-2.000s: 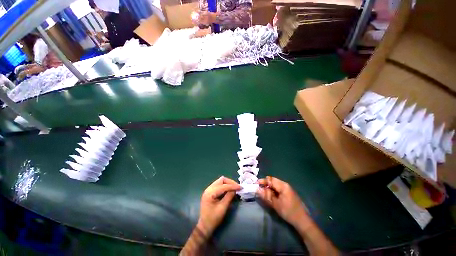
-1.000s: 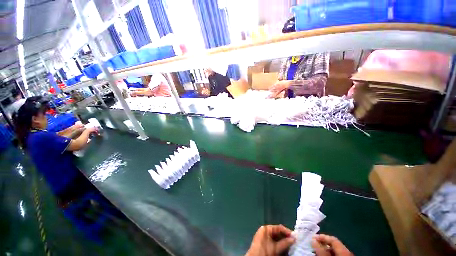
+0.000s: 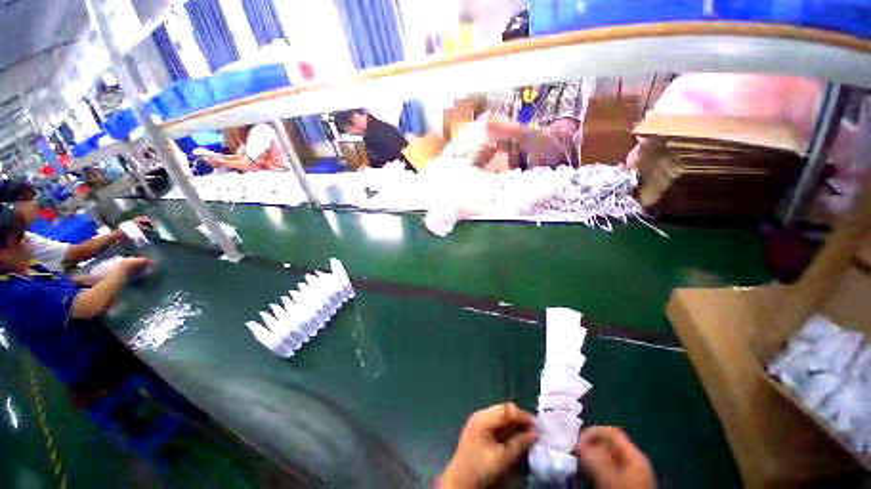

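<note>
A row of white wrapped pieces (image 3: pixel 562 382) lies on the dark-green bench at the lower middle right, running away from me. My left hand (image 3: pixel 495 444) is at the left side of its near end, thumb and fingertips pinched on the edge. My right hand (image 3: pixel 611 458) is at the right side of the same end, fingers curled against it. Both hands are cut off by the lower edge. A second row of white pieces (image 3: pixel 304 310), with a saw-tooth edge, lies alone on the bench to the left.
An open carton (image 3: pixel 764 334) with white pieces (image 3: pixel 831 368) stands at right, beside a closed brown carton (image 3: pixel 711 368). A glittery patch (image 3: pixel 167 320) lies at left near coworkers (image 3: pixel 48 296). Across the belt are a white cable heap (image 3: pixel 535 196) and flattened cartons (image 3: pixel 716 177). A shelf (image 3: pixel 477 72) hangs above.
The view has swung up and left, then slightly back right, bringing coworkers at left into view. Both hands stay at the near end of the row. The left coworkers' arms have moved.
</note>
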